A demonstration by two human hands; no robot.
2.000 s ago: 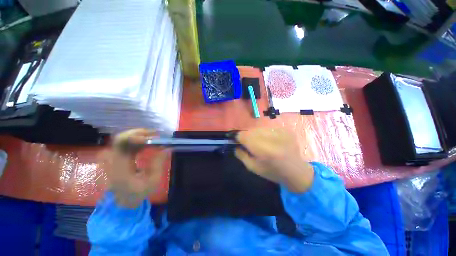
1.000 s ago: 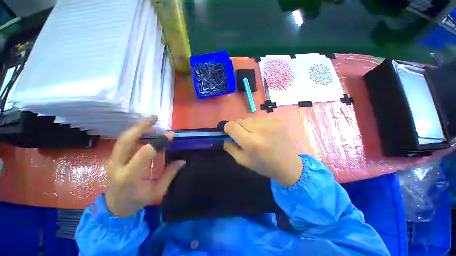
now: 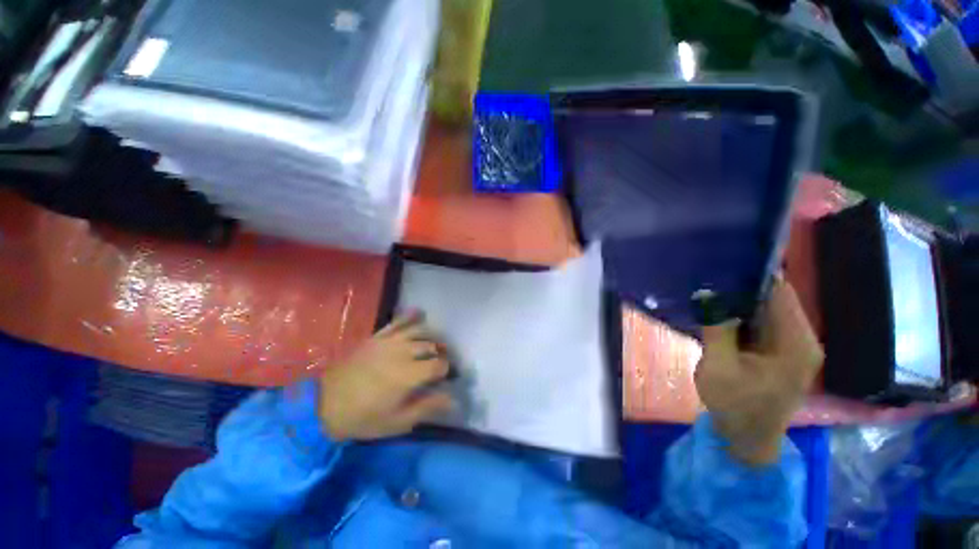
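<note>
My right hand (image 3: 757, 370) grips the lower edge of a dark tablet (image 3: 682, 204), held up at the right with its dark face toward me. My left hand (image 3: 392, 381) lies with fingers spread on a white sheet (image 3: 515, 343) in the black foam tray (image 3: 614, 375) in front of me. One corner of the sheet sticks up near the tablet. Whether the left fingers grip the sheet cannot be told. The tablet hides the dot sheets and the teal stick. The image is blurred.
A tall white stack (image 3: 290, 172) stands at left with a grey rectangular cover (image 3: 268, 54) on top. A blue bin (image 3: 515, 145) of small metal parts stands behind the tray, beside a yellow post (image 3: 459, 59). Black stacked trays (image 3: 859, 300) stand at right. The green conveyor (image 3: 580, 43) runs behind.
The tablet, edge-on between both hands before, is now in my right hand alone, raised to the right. A white sheet now covers the tray. A grey cover now lies on the white stack.
</note>
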